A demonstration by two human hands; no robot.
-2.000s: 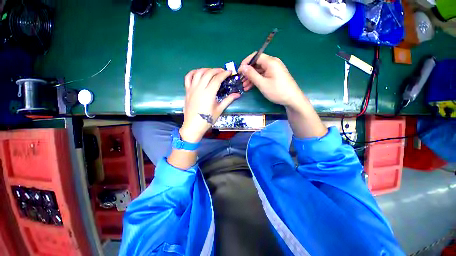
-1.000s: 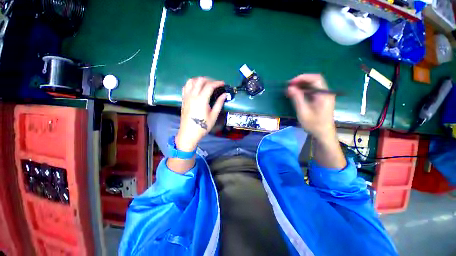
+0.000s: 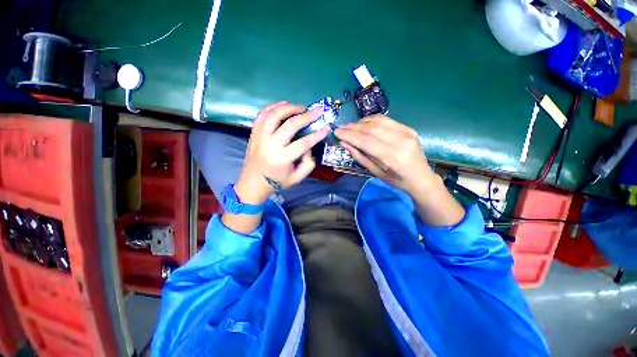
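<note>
My left hand (image 3: 283,143) holds a small device housing (image 3: 325,111) in its fingertips near the bench's front edge; its upper face looks shiny and bluish white. My right hand (image 3: 387,150) is pinched against the housing's near right side. A thin tip shows at its fingertips, apparently of a slim tool; the rest is hidden by the hand. A dark circuit board assembly (image 3: 370,100) lies on the green mat (image 3: 293,49) just beyond my right hand, with a white tab (image 3: 362,75) at its far end.
A pale parts strip (image 3: 339,157) sits at the bench edge below my hands. A solder wire spool (image 3: 50,63) and white disc (image 3: 129,77) stand left. A yellowish-handled tool (image 3: 553,110), test leads (image 3: 567,132) and white tub (image 3: 524,28) are right.
My right hand has come back left to the housing. The board assembly, beside the housing a second ago, now lies farther from it. Earlier, the housing was between both hands.
</note>
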